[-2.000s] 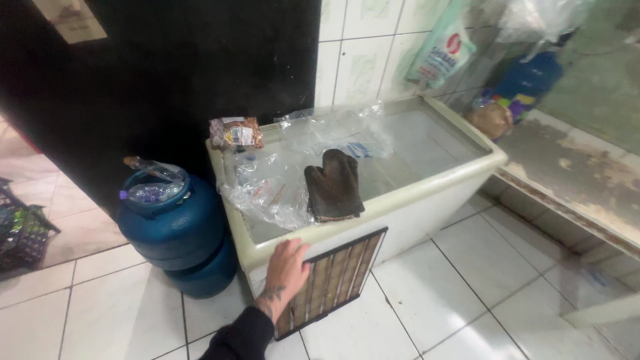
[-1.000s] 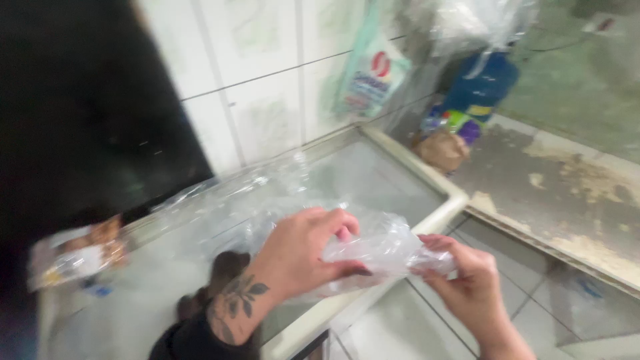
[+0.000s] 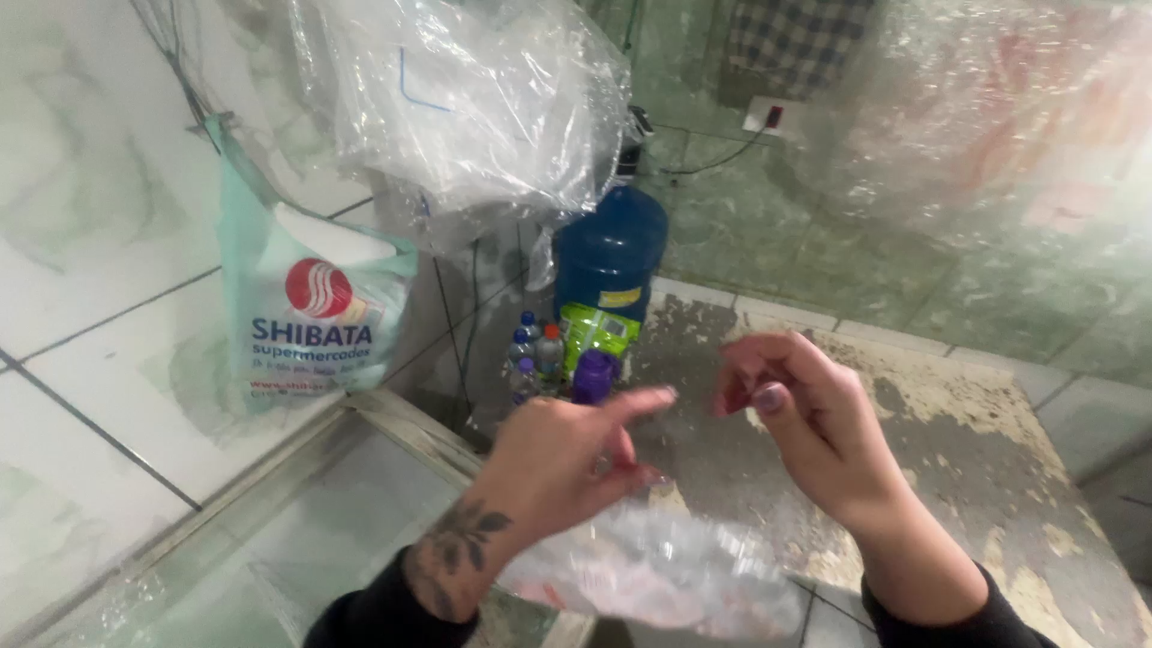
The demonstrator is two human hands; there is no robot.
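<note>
My left hand [image 3: 567, 459] is raised above the crumpled clear plastic bag [image 3: 666, 567], index finger and thumb apart, nothing visibly held. To the right, my right hand [image 3: 810, 414] hovers over the worn counter with its fingers curled and thumb near the fingertips; whether it pinches something thin cannot be told. Below both hands the bag hangs or lies by the freezer's corner; what supports it is hidden. Behind my left hand are a purple bottle [image 3: 594, 376], a green packet [image 3: 598, 333] and several small capped bottles [image 3: 525, 355], beside a big blue water jug [image 3: 612, 247].
The chest freezer's rim [image 3: 414, 432] runs along the lower left. A printed supermarket bag [image 3: 315, 315] and a large clear plastic bag [image 3: 477, 99] hang at the wall. The worn counter [image 3: 900, 432] extends right. A checked cloth [image 3: 796, 40] hangs above a wall socket [image 3: 772, 117].
Both hands were on the clear plastic a second ago; now they are apart above it. The view has shifted toward the wall corner and counter.
</note>
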